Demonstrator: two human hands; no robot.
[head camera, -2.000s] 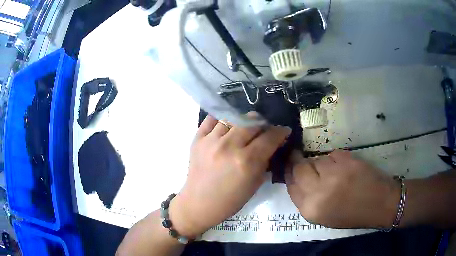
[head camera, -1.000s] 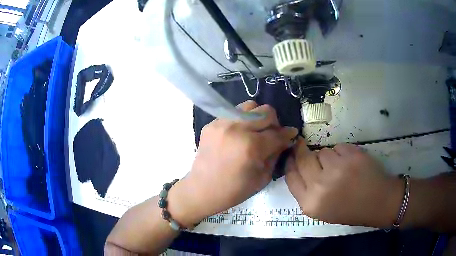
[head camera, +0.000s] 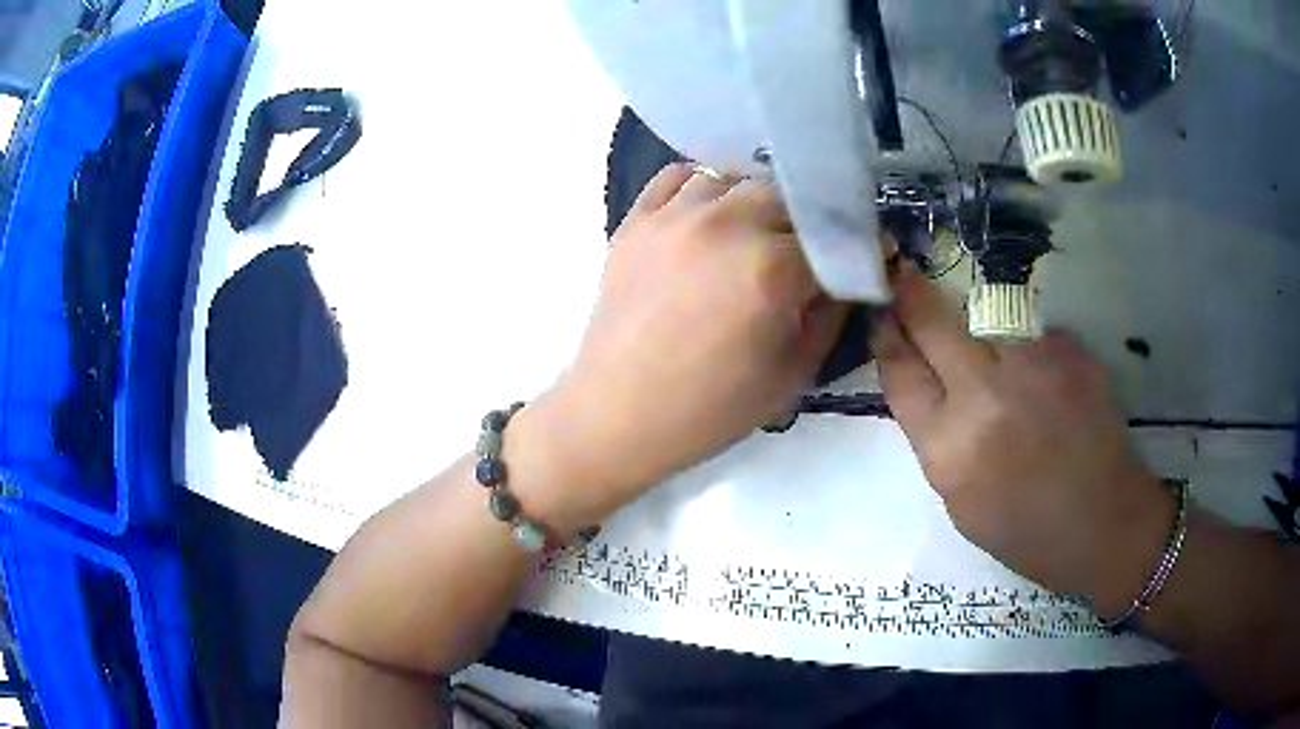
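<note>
Black cloth lies under the machine head, mostly hidden by my hands; a dark piece of it also shows between my fingertips. My left hand lies flat on the cloth, fingers pointing up and right. My right hand pinches the cloth's right edge beside the thread tension knob. The needle and presser foot are hidden behind the machine's light cover. A thin black cord passes behind my right hand.
A black looped zipper band and a flat black body panel lie at the left of the white table. Blue bins with black pieces stand at the far left. A printed ruler runs along the front edge. Snips show at the right edge.
My view has shifted and turned. Both hands are now higher and closer in by the machine head, with more of the cloth covered. The band and panel still lie at the left.
</note>
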